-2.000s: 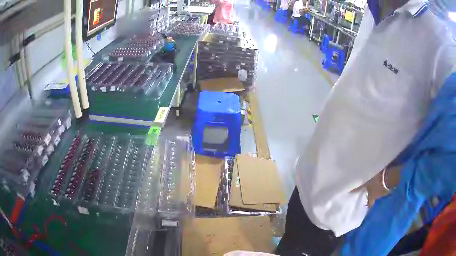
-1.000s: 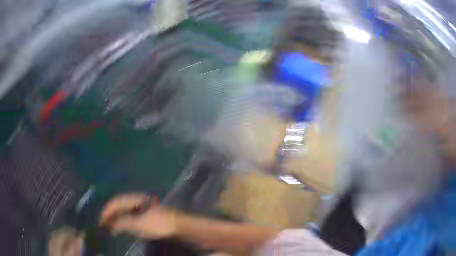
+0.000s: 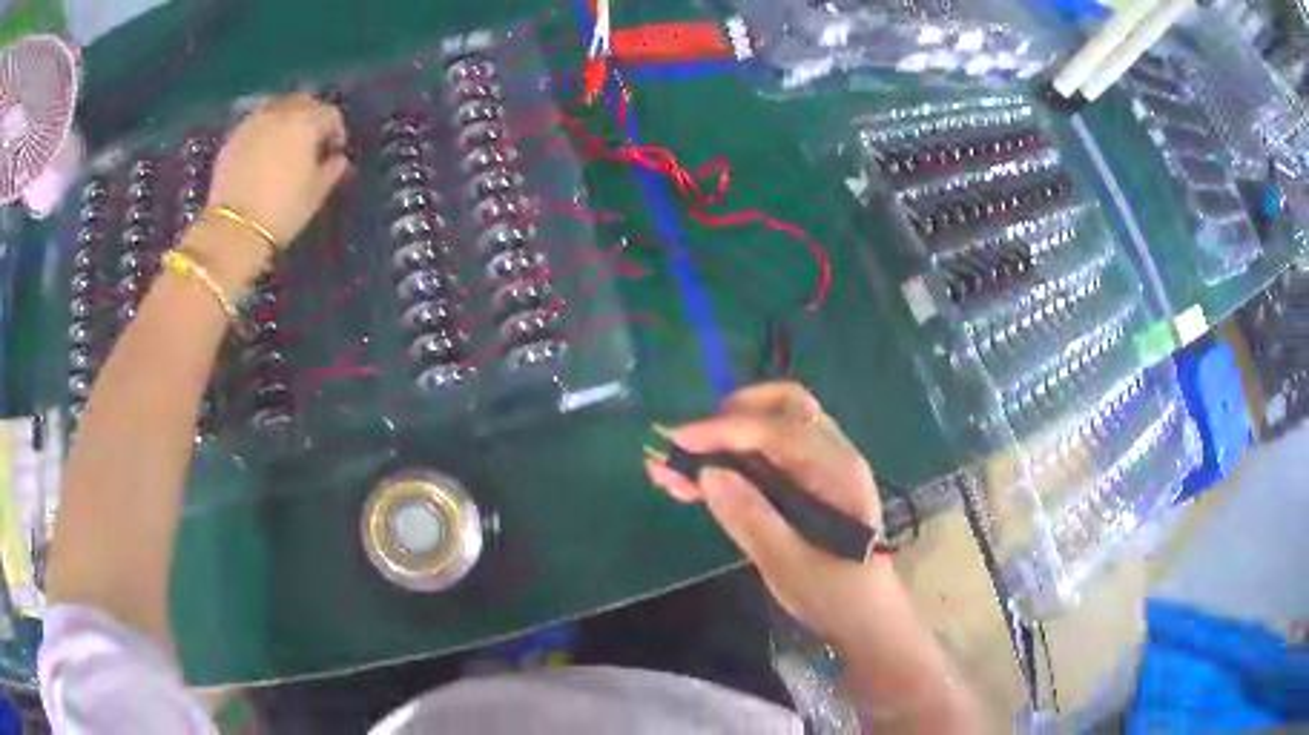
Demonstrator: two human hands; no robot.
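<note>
My left hand [image 3: 280,165] is over the top part of the main blister tray [image 3: 596,376], its fingers bent down at a row of small round components; whether it grips one is hidden. The tray holds long rows of dark and silver round components [image 3: 431,319] with thin red lead wires across it. My right hand [image 3: 790,495] holds a black probe tool [image 3: 804,510] with a gold-coloured tip pointing left, above the mat near the bench edge. The round metal fixture [image 3: 421,530], with a gold ring and pale centre, sits below the tray, between my hands.
Red cord [image 3: 718,216] loops right of the main tray, below a red label [image 3: 671,40]. Another part-filled tray [image 3: 923,299] lies to the right, near a blue stool [image 3: 1214,409] and cardboard [image 3: 933,596]. A pink fan [image 3: 39,115] stands at far left. White sticks [image 3: 1127,43] rise at upper right.
The view has swung from the aisle and a person to the bench. My left hand is now over the main tray, and my right hand now shows with the probe tool.
</note>
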